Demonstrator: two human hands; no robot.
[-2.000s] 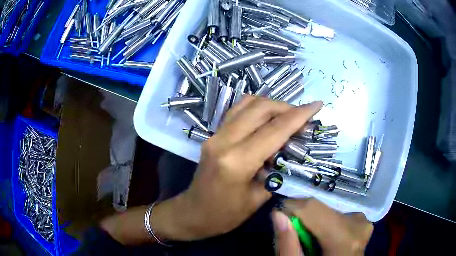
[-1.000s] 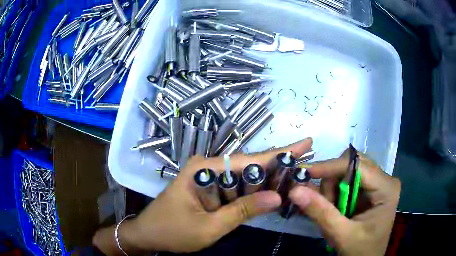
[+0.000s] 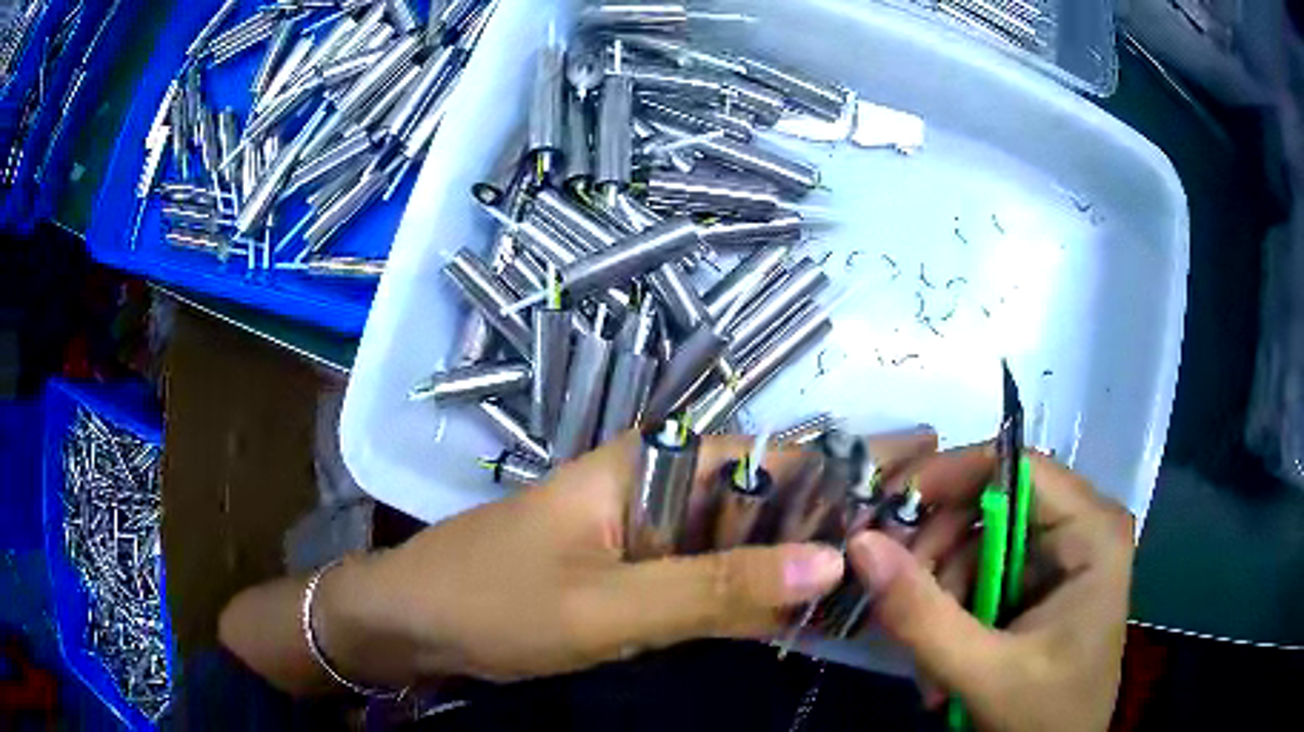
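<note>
My left hand holds several metal cylinders fanned upright over the near edge of the white tray, their black-ringed ends up. My right hand holds the green-handled knife against the palm, its dark narrow blade pointing up. My right thumb and fingers touch the rightmost cylinders beside my left fingertips. That cluster is partly blurred. Many loose cylinders lie piled in the tray's left half, with thin dark trimmings and a white scrap on the tray floor.
A blue bin heaped with cylinders stands left of the tray. Another blue bin with small metal parts is at lower left, beside brown cardboard. A clear plastic box with cylinders lies beyond the tray, on the dark green bench.
The tray's loose cylinders have gone from partly covered to more exposed; the hands came together with cylinders turned ends up. The knife is now raised, blade up. Since one second ago, the fanned cylinders shifted slightly right.
</note>
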